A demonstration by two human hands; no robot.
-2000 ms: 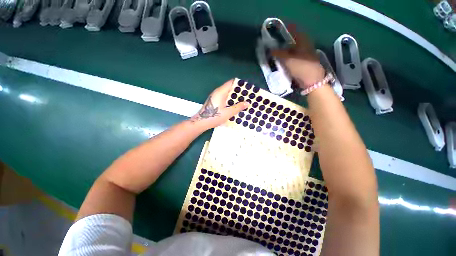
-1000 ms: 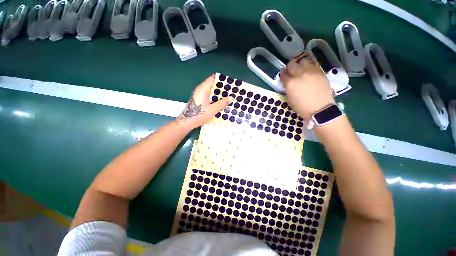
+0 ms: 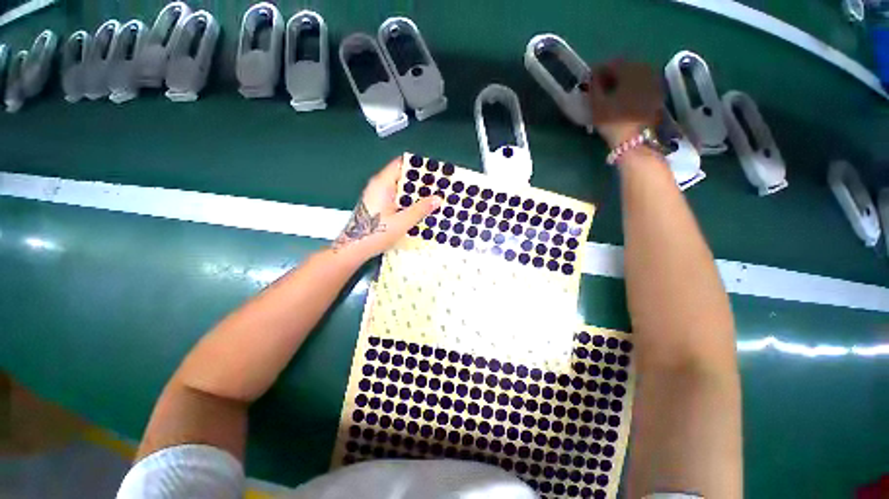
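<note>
My left hand holds the upper left edge of a cream sheet of black dots, thumb on top. The sheet's upper rows hold dots; its lower part is pale and shiny. A fuller dot sheet lies under it. My right hand is blurred over the housings beyond the sheet, between a grey housing and a partly covered white one; its fingers and any grip are unclear. A white housing with a black dot on its solid end stands out just beyond the sheet's top edge.
More grey housings lie in a row at the far left, far middle and right. A white strip crosses the green surface. Another white strip curves at the far right. A blue object shows at the right edge.
My right hand has moved away from the white housing near the sheet to farther right. That housing now points more straight away from me and shows a dot. My left hand still holds the sheet.
</note>
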